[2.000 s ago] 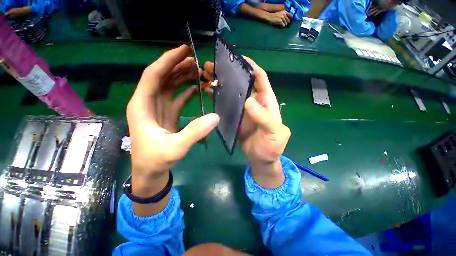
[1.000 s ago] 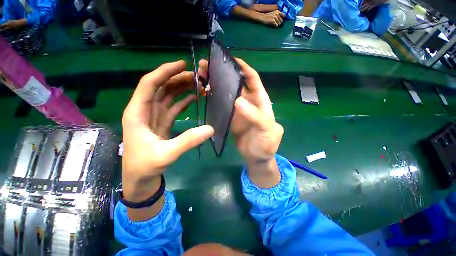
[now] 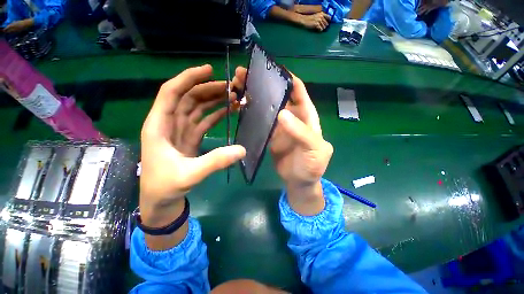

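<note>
My right hand (image 3: 301, 135) holds the mid-frame (image 3: 261, 109), a thin phone-sized plate with a grey face and dark notched edge, tilted upright. My left hand (image 3: 178, 138) holds the display assembly (image 3: 228, 120), a thin dark slab seen edge-on, between thumb and fingers. The two parts stand side by side with a narrow gap, closer at the bottom. A small orange and white flex cable (image 3: 242, 101) shows between them. The slab's faces and some fingertips behind the parts are hidden.
Clear blister trays (image 3: 118, 201) with silver-white screens lie at left, a pink roll (image 3: 54, 109) behind them. Phone units (image 3: 347, 104) lie on the dark strip beyond. A blue rod (image 3: 357, 196) and white slip (image 3: 363, 181) are right of my hands; a black slotted tray (image 3: 508, 178) is far right.
The display assembly now stands nearly vertical, where it leaned earlier. The mid-frame has turned slightly and its lower end has shifted left. The phone units beyond have moved left in view.
</note>
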